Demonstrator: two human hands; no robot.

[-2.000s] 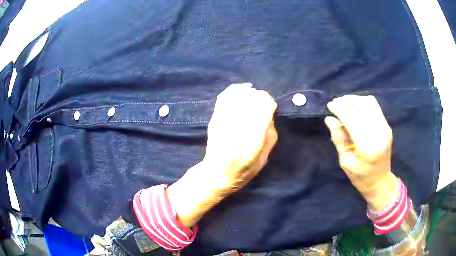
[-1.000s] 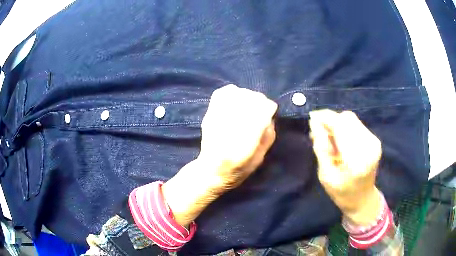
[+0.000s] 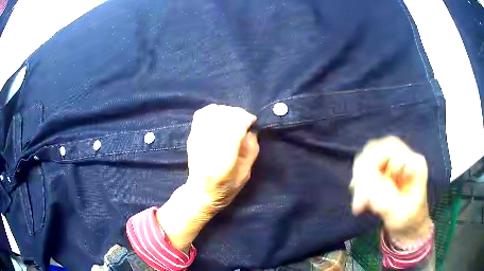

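Observation:
A dark navy denim dress (image 3: 318,47) covers most of the view, with its hem at the right. Its button placket (image 3: 122,144) runs left to right across the middle, with several round white metal buttons (image 3: 280,109). My left hand (image 3: 223,153) is closed on the placket, pinching the fabric just left of the rightmost button. My right hand (image 3: 392,182) is curled, off the placket, above the lower right of the dress. It is slightly blurred, and whether it holds a tool cannot be seen. Chest pockets (image 3: 35,201) show at the far left.
The white table top (image 3: 461,95) shows beyond the hem and at the upper left. A green mesh crate (image 3: 451,217) stands at the lower right near the hem. More dark fabric (image 3: 475,24) lies at the upper right corner.
My right hand has moved away from the placket, down and to the right. My left hand keeps its pinch and has shifted left and down in view with the fabric and buttons.

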